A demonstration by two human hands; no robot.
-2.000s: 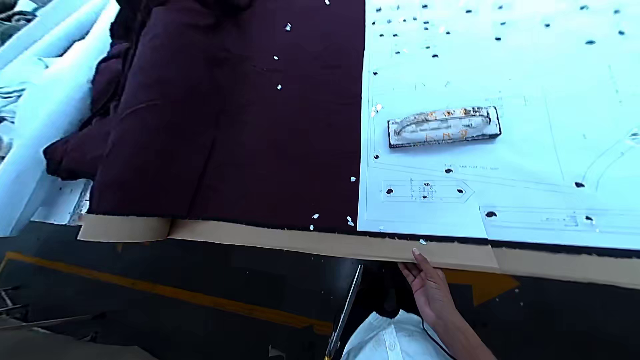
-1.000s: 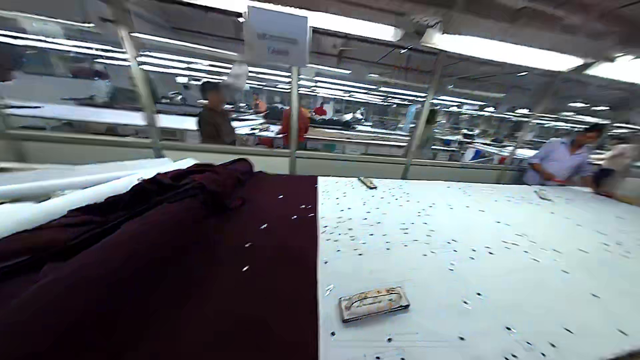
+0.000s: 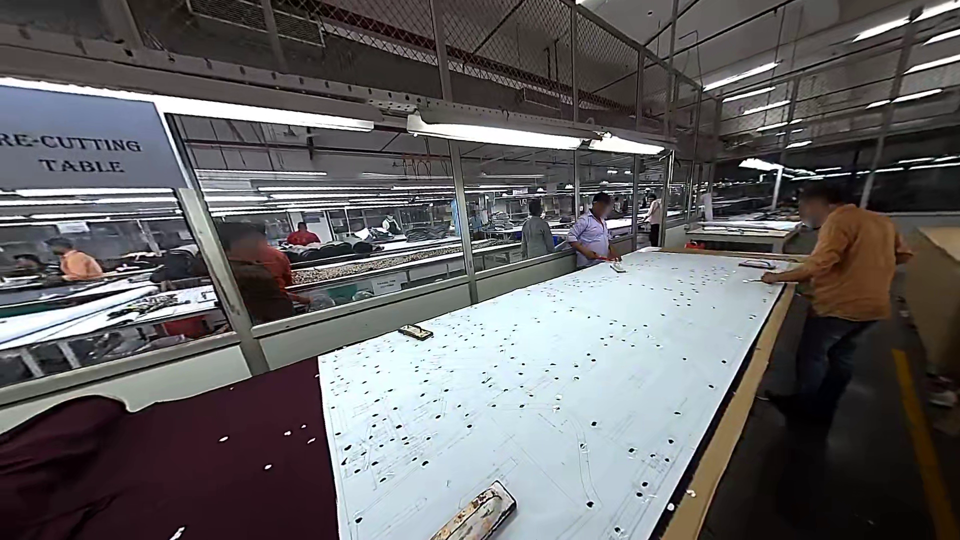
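Note:
Neither of my hands shows in the head view now. A large white paper marker sheet [image 3: 525, 375] with printed pattern lines and many small dark holes or marks covers the long table. Dark maroon fabric [image 3: 240, 442] lies to its left, dotted with small white scraps. At the bottom edge, a worn metal weight with a handle [image 3: 480, 514] rests on the paper, partly cut off by the frame. A smaller-looking weight [image 3: 415, 331] sits on the paper's far left edge, and another [image 3: 757, 264] lies near the far end.
A co-worker in an orange shirt [image 3: 855, 262] stands at the table's right side, a hand on its edge. Another in a light shirt [image 3: 592, 229] leans at the far left side. A windowed partition [image 3: 472, 289] runs along the left. Brown paper [image 3: 739, 442] borders the right edge.
The view has swung up and to the right along the table. The hand seen at the table's near edge two seconds ago is out of view.

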